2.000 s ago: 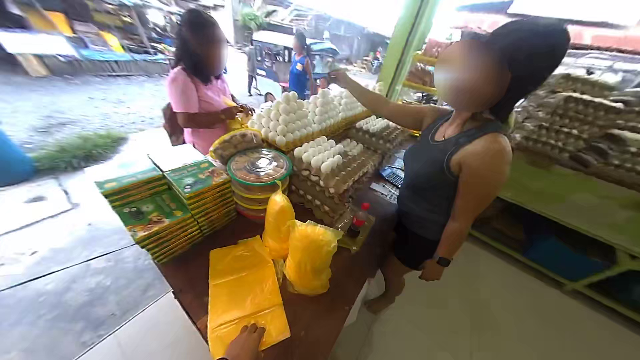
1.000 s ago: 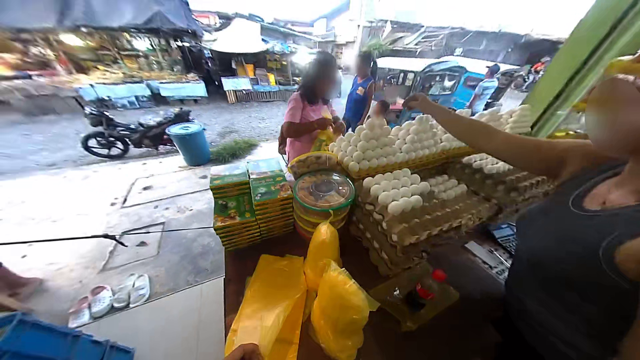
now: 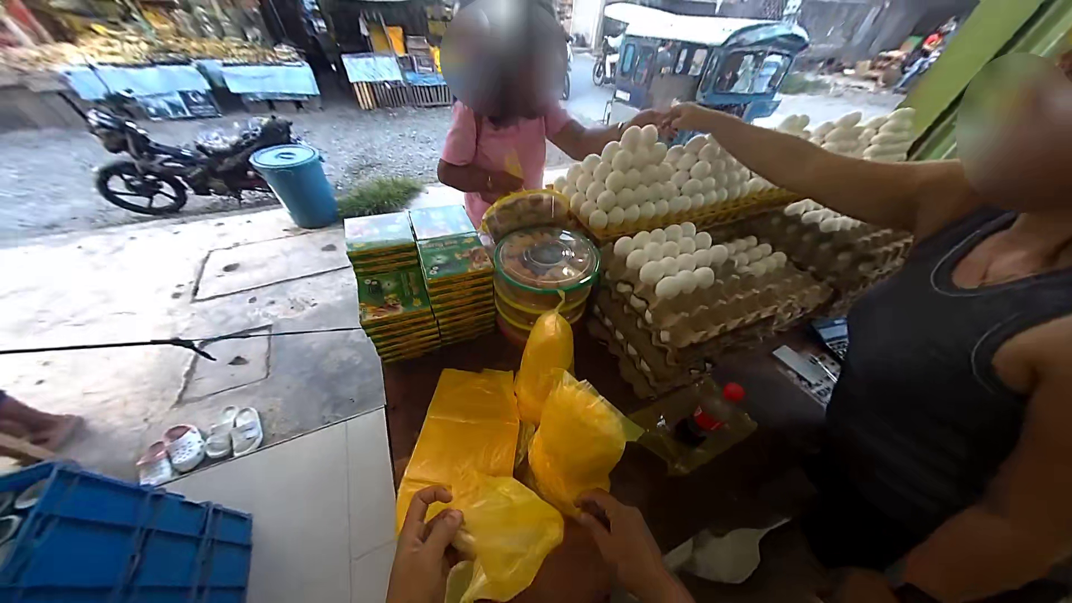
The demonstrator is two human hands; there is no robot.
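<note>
My left hand (image 3: 425,544) holds a crumpled yellow plastic bag (image 3: 507,536) near the front edge of the dark tabletop. At the lower edge of a filled yellow plastic bag (image 3: 578,435) is my right hand (image 3: 615,536), its fingers bent; whether it grips anything is unclear. Behind that bag stands another filled yellow bag (image 3: 546,360) with a twisted top. Flat yellow plastic bags (image 3: 473,419) lie to the left, partly under the crumpled one. Round lidded tubs (image 3: 546,260) are stacked farther back.
Green boxes (image 3: 394,293) are stacked at the left, egg trays (image 3: 712,293) at the right. A cola bottle (image 3: 708,419) lies near a person in a dark tank top (image 3: 930,335). Across the eggs stands a person in pink (image 3: 502,151). A blue crate (image 3: 126,536) is at lower left.
Both my hands are now in view, with a crumpled yellow bag in the left. The person in pink now reaches to the other person's outstretched hand. The view has turned left.
</note>
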